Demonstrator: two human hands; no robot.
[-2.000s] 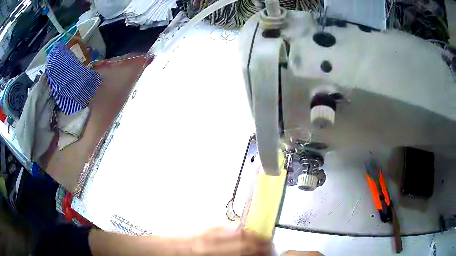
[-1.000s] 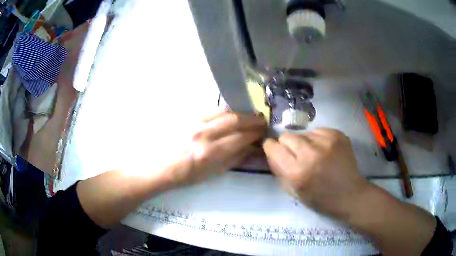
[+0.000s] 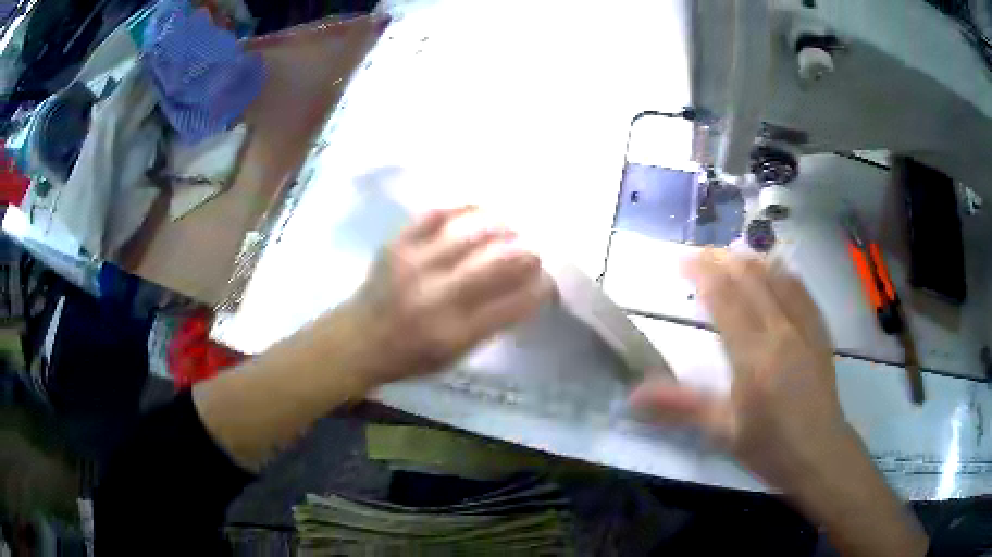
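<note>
A greyish fabric piece (image 3: 571, 337), blurred, lies slanting over the table's front part, away from the needle. My left hand (image 3: 462, 288) is closed over its upper left end. My right hand (image 3: 767, 354) is at its right end with thumb and fingers spread apart; blur hides whether the thumb touches the cloth. The presser foot and needle area (image 3: 713, 196) of the sewing machine shows no cloth under it, above and between my hands. The bluish slide plate (image 3: 656, 203) is bare.
Orange-handled snips (image 3: 873, 277) and a thin brown tool (image 3: 912, 370) lie right of my right hand, beside a black rectangle (image 3: 933, 234). A stack of olive strips (image 3: 435, 522) is below the table edge. Striped cloth (image 3: 201, 71) lies on the brown side board (image 3: 294, 93).
The yellowish strip is gone from under the machine head. My hands, close together before, have moved apart, the left leftward and the right rightward. The view has shifted, showing the stack below.
</note>
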